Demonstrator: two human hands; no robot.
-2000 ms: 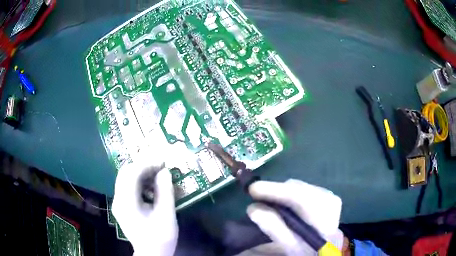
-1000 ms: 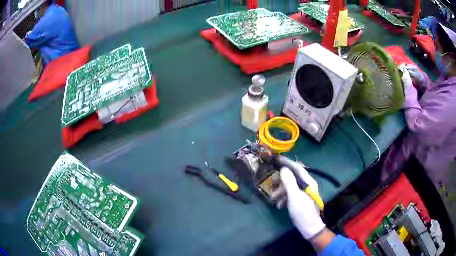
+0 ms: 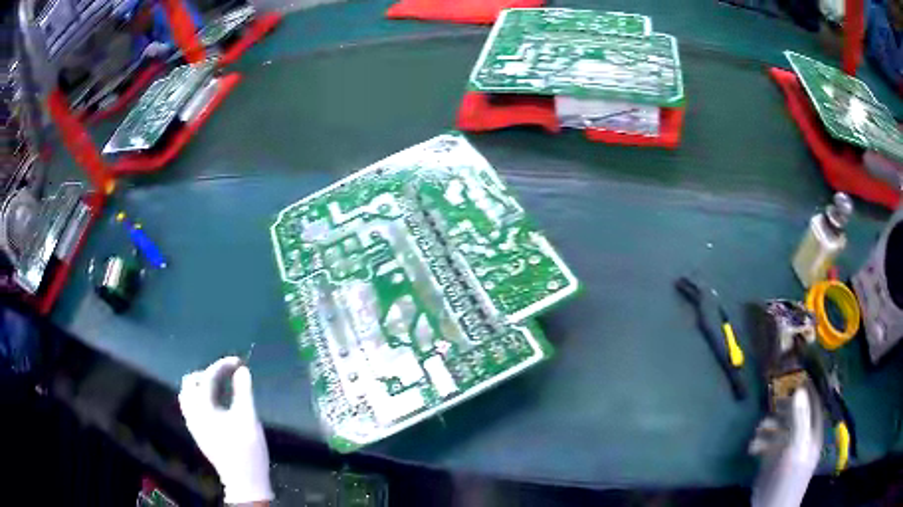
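Observation:
The green printed circuit board lies solder side up in front of me. My left hand, in a white glove, is left of its lower corner, fingertips pinched, with a thin strand of solder wire sticking up from them. My right hand, white-gloved and blurred, is at the lower right, just below the iron stand. The soldering iron's yellow rear end shows right of this hand; whether the fingers hold the iron cannot be told.
The black brush and a yellow-handled tool lie left of the stand. The yellow tape roll and bottle are beyond it. Blue-handled cutters and the wire spool lie left. Another board sits on red foam behind.
The view has swung back left from the stand to the board. Compared with two seconds ago, the left hand is off the board to its left, and the right hand and iron are at the stand.

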